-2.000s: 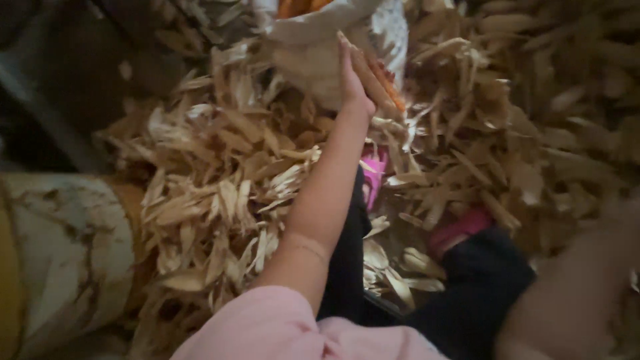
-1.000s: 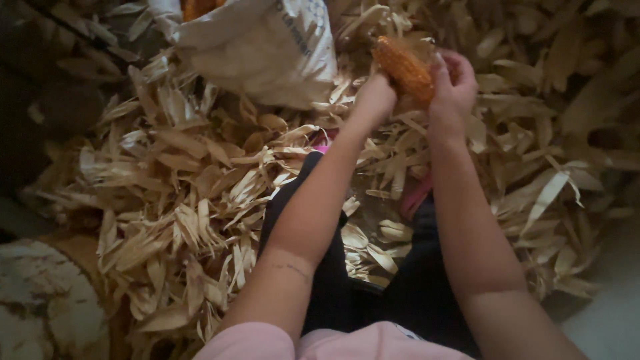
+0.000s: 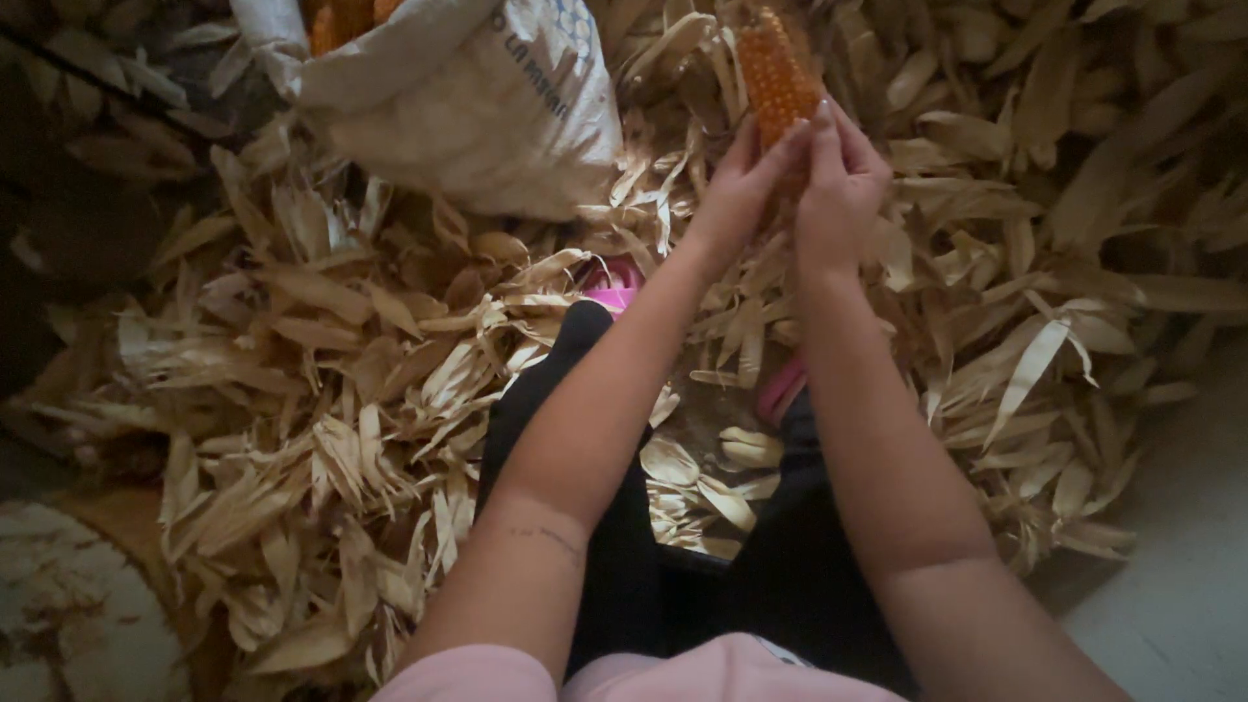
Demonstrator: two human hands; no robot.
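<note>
An ear of orange corn (image 3: 777, 83) is held upright at the top, right of the middle, its kernels bare on the side facing me. My left hand (image 3: 746, 180) grips its lower part from the left. From the right, my right hand (image 3: 840, 175) closes on the same ear, the fingertips of both hands nearly meeting. What lies under the fingers is hidden. Up and to the left stands a white woven sack (image 3: 458, 117) with its mouth open and orange corn ears (image 3: 341, 24) inside.
Dry corn husks (image 3: 322, 322) cover the floor all around. My feet in pink footwear (image 3: 612, 292) rest among them, below the hands. A round, pale, stained object (image 3: 78, 604) is at the lower left, and a pale surface (image 3: 1170, 556) shows at the lower right.
My right hand, not seen at the hands' place two seconds ago, has joined the left on the corn. The ear, slanted one second ago, now points more upright. The view has shifted right.
</note>
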